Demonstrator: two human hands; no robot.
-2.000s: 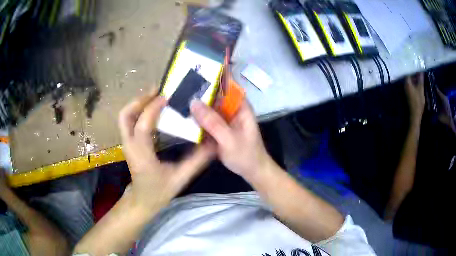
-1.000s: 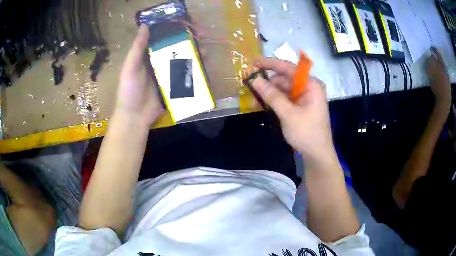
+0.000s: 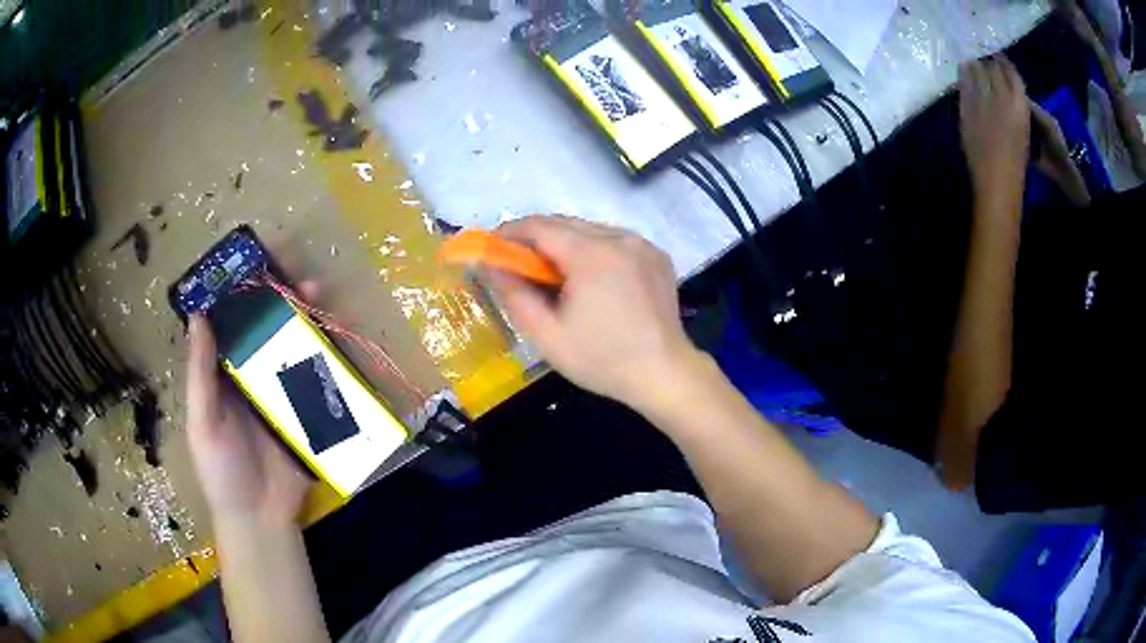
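An open power bank unit (image 3: pixel 292 377) lies tilted in my left hand (image 3: pixel 239 433), which holds it from below and its left side. Its silver-white cell (image 3: pixel 365 442) has a dark patch in the middle and yellow edging. The blue circuit board (image 3: pixel 223 273) shows at the upper left end. Thin reddish wires (image 3: pixel 358 339) run along its right side to small dark parts near the board edge. My right hand (image 3: pixel 597 295) grips an orange hand tool (image 3: pixel 500 256) above the yellow tape, apart from the unit.
Three similar units (image 3: pixel 616 101) lie on the white bench (image 3: pixel 471 151), black cables hanging over its edge. More units (image 3: pixel 44 170) are stacked at left with cables trailing. Black scraps (image 3: pixel 333 122) lie on the tape. Another person's arm (image 3: pixel 993 251) is at right.
The unit and my left hand now appear lower and further left, the unit more tilted. My right hand has moved left; the dark piece earlier at its fingertips is no longer seen there. The view has shifted.
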